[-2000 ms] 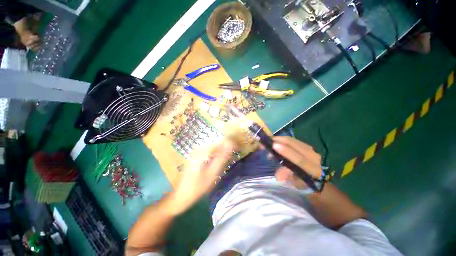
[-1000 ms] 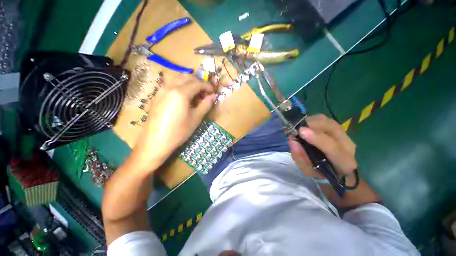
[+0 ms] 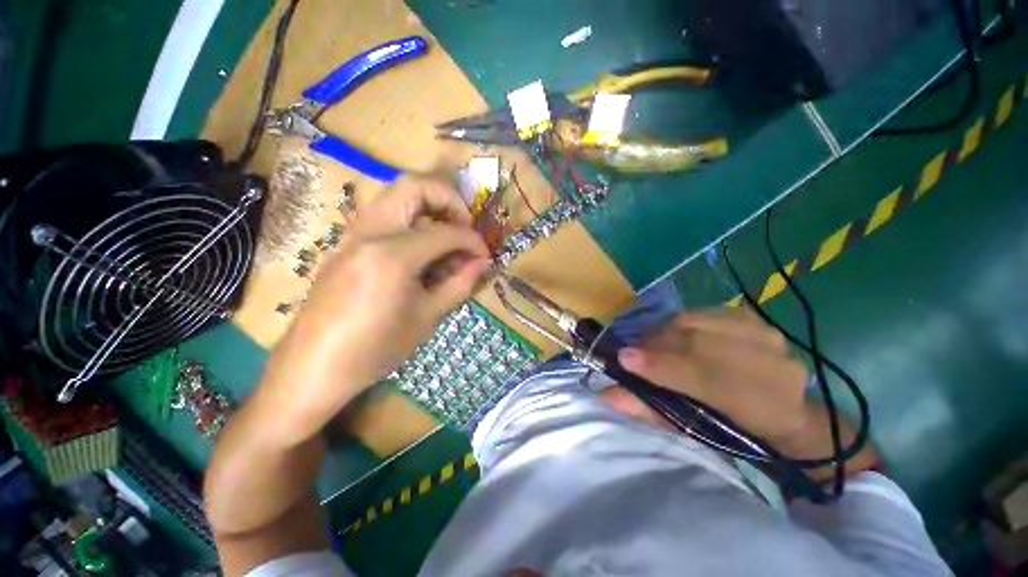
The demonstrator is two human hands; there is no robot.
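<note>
My right hand (image 3: 721, 366) holds a soldering iron (image 3: 631, 372) with a black handle and two metal prongs. Its tips are at the near end of a narrow strip of small boards (image 3: 541, 225). My left hand (image 3: 395, 265) has its fingertips pinched at that end of the strip, beside thin red wires; what they pinch is too small to tell. White-labelled parts (image 3: 483, 175) with thin wires lie along the strip. A green circuit board panel (image 3: 468, 361) lies at the near edge of the tan cardboard (image 3: 440, 73), below my left hand.
Blue-handled cutters (image 3: 349, 101) and yellow-handled pliers (image 3: 597, 130) lie beyond my hands. A fume fan (image 3: 152, 276) stands at the left, beside a heap of pale leads (image 3: 291, 203). A red-wired pile (image 3: 201, 397) is lower left. Black cables hang at the right.
My right hand has brought the iron's tips left to the strip's near end. My left hand stays pinched there. Earlier, it was blurred over the panel.
</note>
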